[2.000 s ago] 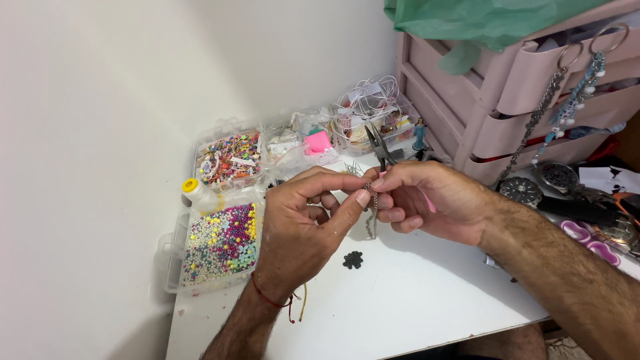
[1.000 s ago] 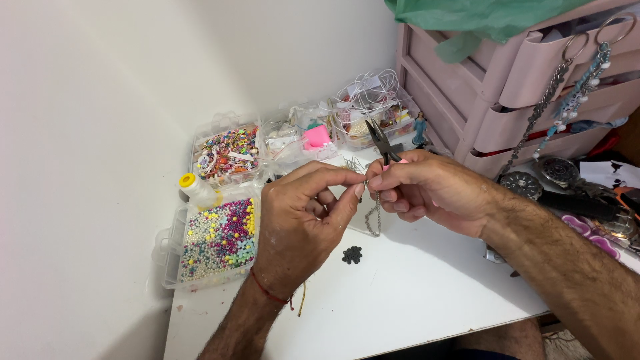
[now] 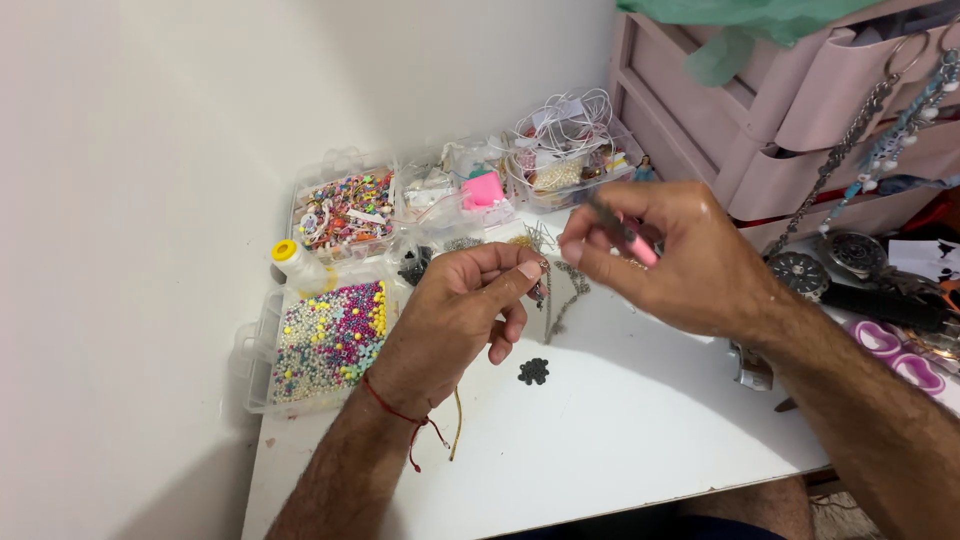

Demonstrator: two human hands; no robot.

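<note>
Between thumb and forefinger, my left hand [image 3: 480,300] pinches the end of a thin metal chain [image 3: 549,300], which hangs down over the white table. A small dark metal piece also hangs by its fingers. To its right, my right hand [image 3: 660,255] is raised apart from it, holding pliers [image 3: 619,229] with pink handles, blurred. Another length of silver chain [image 3: 576,281] shows on the table behind the hands. A small cluster of black beads or rings [image 3: 534,371] lies on the table below my left hand.
Clear boxes of mixed beads [image 3: 349,210] and pearly beads [image 3: 330,345] stand left, beside a white thread spool [image 3: 300,266]. Behind are plastic bags and a box with white cord [image 3: 574,142]. Pink drawers [image 3: 806,127] with hanging keychains rise at right, above several watches [image 3: 799,276].
My right hand has moved away from my left and lifted, still with the pliers. The chain that was between both hands is now held by my left hand alone.
</note>
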